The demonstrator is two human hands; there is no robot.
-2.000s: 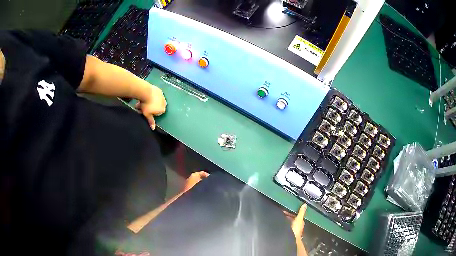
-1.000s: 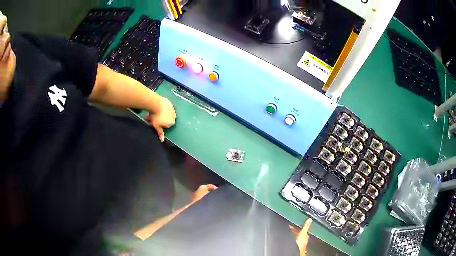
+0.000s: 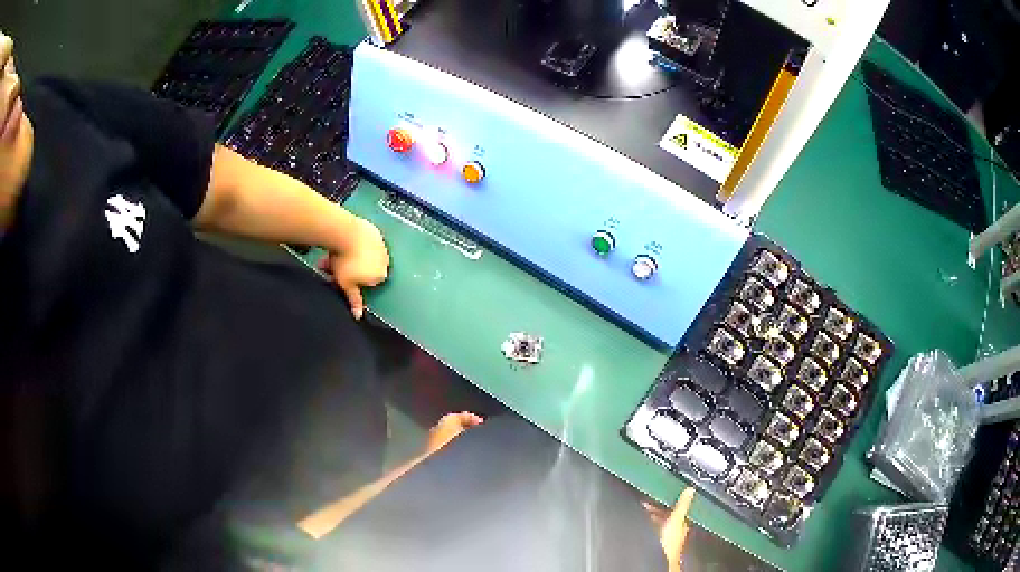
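Observation:
A small square camera module lies on the green mat in front of the machine, with no hand touching it. My left hand is small and blurred below the bench edge, left of the module. My right hand is at the bench's front edge, below the blister tray, mostly cut off from view by the picture's lower edge. Nothing shows in either hand, but their fingers are not clear. The black blister tray right of the machine holds modules in most pockets; several pockets at its lower left are empty.
The machine's light-blue panel stands behind the mat, its red button at left. A clear strip lies along it. Another person's hand rests on the bench at left. Clear plastic trays are stacked at far right.
The camera view has shifted, so the bench sits slightly lower and further right than two seconds ago. The module, tray, my hands and the other person's hand keep about the same places on the bench.

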